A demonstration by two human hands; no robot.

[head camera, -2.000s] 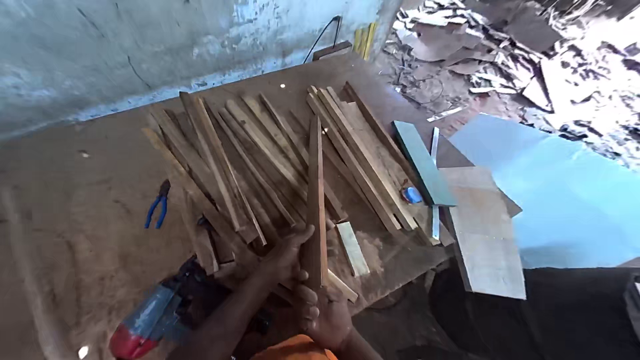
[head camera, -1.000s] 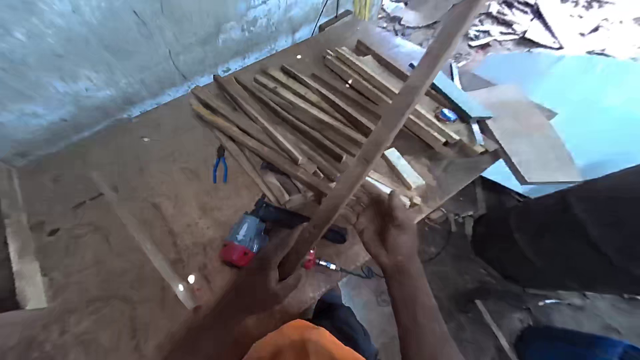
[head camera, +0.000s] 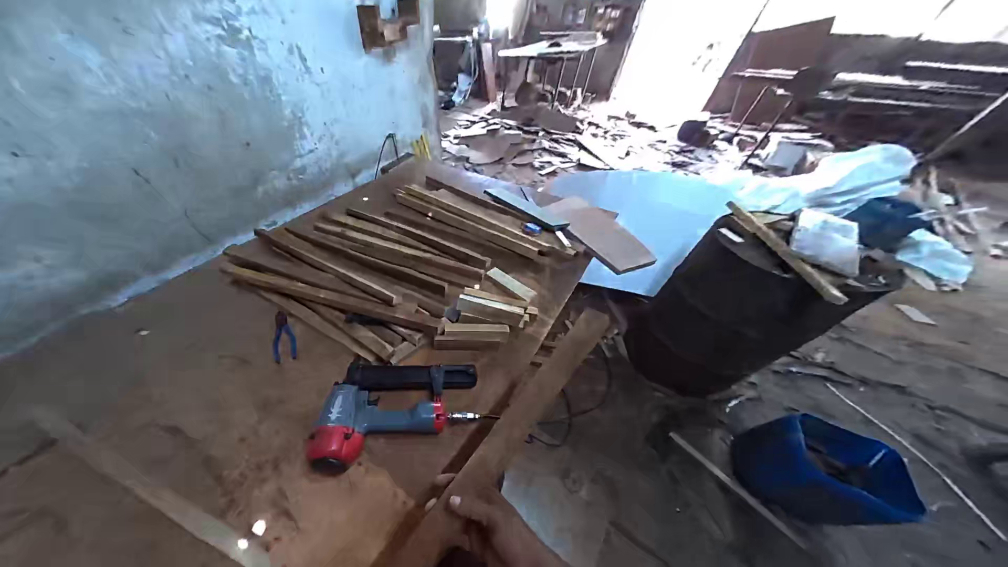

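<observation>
My right hand [head camera: 500,524] grips a long wooden board [head camera: 543,378] near its lower end, at the bottom of the view. The board slants up to the right past the table edge. Skin at the bottom edge beside the board may be my left hand; its shape and hold cannot be made out. A grey and red pneumatic nailer [head camera: 386,417] with a black magazine lies on the wooden table [head camera: 181,378], left of the board. Blue-handled pliers [head camera: 284,337] lie farther left. Many wooden strips [head camera: 354,252] are spread behind the nailer, with short wooden blocks [head camera: 472,337] at their near right end.
A blue tape measure [head camera: 531,229] and flat panels [head camera: 602,236] are at the table's far right. A dark drum [head camera: 693,315] bearing scraps stands right of the table; a blue plastic container [head camera: 827,472] is on the floor. An air hose [head camera: 571,417] hangs beside the table. A wall borders the left.
The view has tilted up and shows more of the room. The held board has moved lower, from across the strips to beside the table's right edge. Short blocks and the whole nailer are uncovered.
</observation>
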